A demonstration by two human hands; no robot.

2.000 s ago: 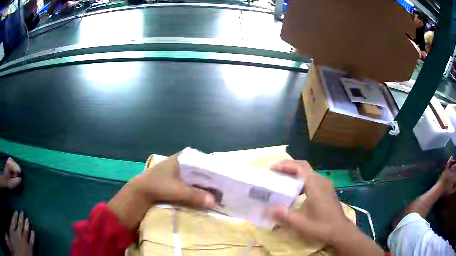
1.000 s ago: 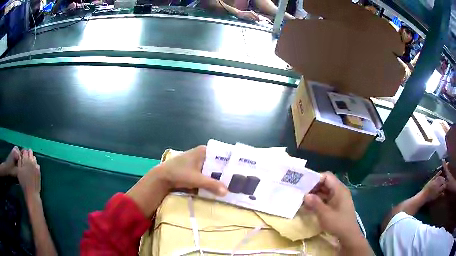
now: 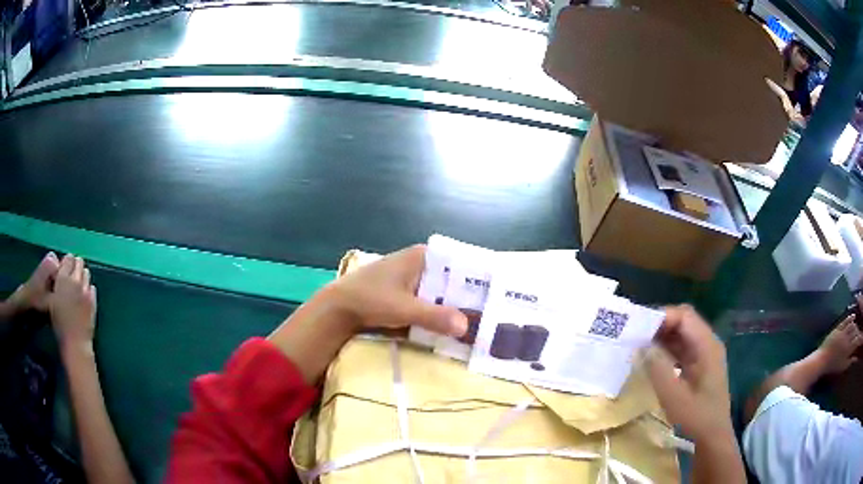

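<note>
My left hand (image 3: 389,294) holds a fanned stack of white manuals (image 3: 458,281) by its left end, thumb on top. My right hand (image 3: 694,374) grips the right end of the top manual (image 3: 566,331), which shows two dark speaker shapes and a QR code. The manuals are above a kraft paper bundle (image 3: 454,416) tied with white strapping. An open brown carton (image 3: 653,232) stands at the right on the belt, its lid flap up. A manual (image 3: 683,174) and a small tan box (image 3: 690,204) lie on its foam insert.
The dark conveyor belt (image 3: 360,180) runs behind the bundle, with a green edge rail (image 3: 170,261). A green post (image 3: 804,142) stands right of the carton. White foam blocks (image 3: 812,248) are beyond it. Another person's hands (image 3: 68,290) are at the left; a white-sleeved arm (image 3: 804,437) is at the right.
The stack was squared two seconds ago and is now fanned. The top manual has slid further right with my right hand, widening the fan. The camera view has shifted slightly.
</note>
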